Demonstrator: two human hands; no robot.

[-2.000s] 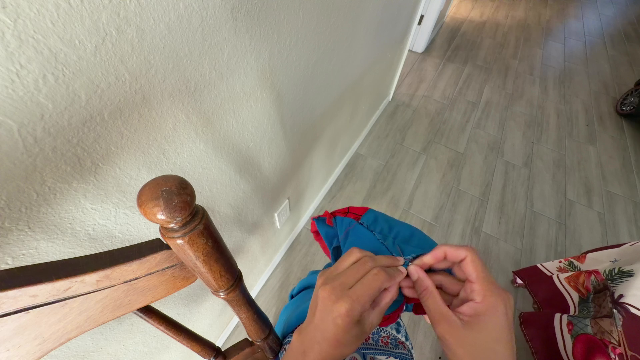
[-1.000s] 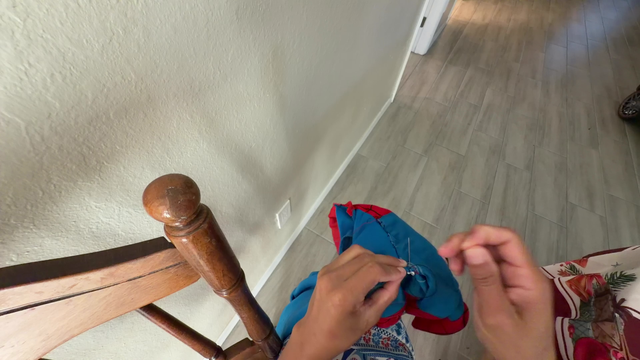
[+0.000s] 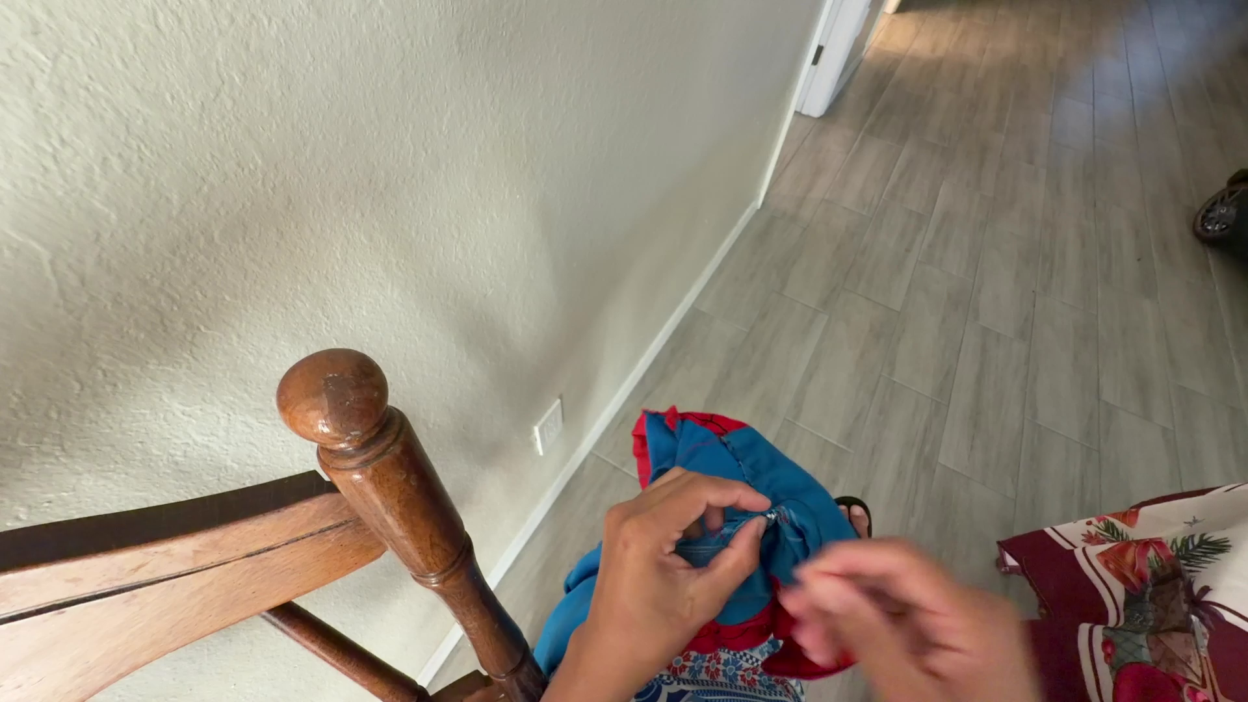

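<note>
A blue cloth garment with red edging [image 3: 795, 468] lies bunched over a patterned blue, white and red fabric [image 3: 726, 673] at the bottom middle. Thumb and forefinger of my left hand [image 3: 673, 556] pinch a gathered fold of it, where a small pale spot shows at the fingertips. My right hand [image 3: 897, 614], blurred, is just right of the garment with thumb and fingers drawn together. Whether it holds a thread or needle cannot be made out.
A turned wooden chair post [image 3: 390, 478] and chair back rail [image 3: 175, 575] stand at the lower left, near the wall. A floral tablecloth [image 3: 1150, 595] hangs at the lower right. A black wheel [image 3: 1219, 214] is at the right edge.
My right hand was at the fold beside my left hand, then moved away to the right; now it is lower, near the garment's red edge. My left hand keeps its pinch on the cloth.
</note>
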